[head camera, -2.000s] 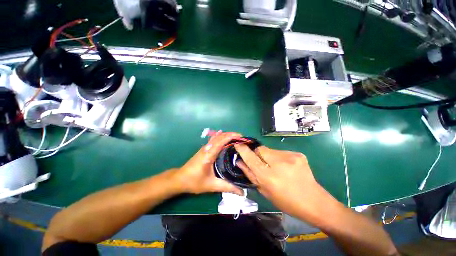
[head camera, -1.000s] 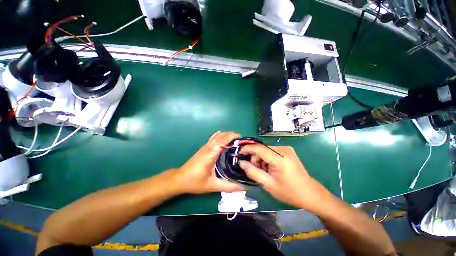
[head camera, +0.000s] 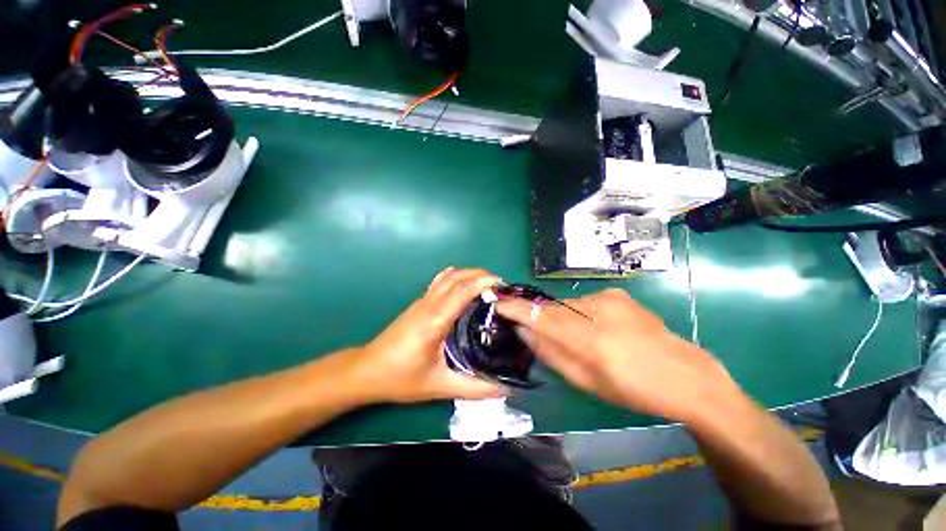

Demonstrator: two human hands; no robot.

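A camera housing with a black interior (head camera: 496, 347) sits at the bench's near edge, open end up, above its white mounting base (head camera: 490, 419). My left hand (head camera: 425, 337) grips the housing's left side, thumb at the front and fingers at the back. My right hand (head camera: 612, 347) lies over the housing's right side, its fingertips at the opening among the wires; whether it pinches a wire is hidden. A small white plug (head camera: 489, 297) shows at the rim by my left fingers. Thin dark and red wires (head camera: 537, 301) run over the right fingers.
The screw feeder (head camera: 622, 233) stands beyond the housing, with the black electric screwdriver (head camera: 794, 197) to its right. Waiting camera units (head camera: 182, 156) are grouped at left; others stand behind the metal rail (head camera: 311, 101) and one at far right (head camera: 880, 264).
The plug and wires have shifted at the housing's rim, and my right hand has flattened over its right side. The screwdriver has swung in and partly back. Units beyond the rail have moved rightward.
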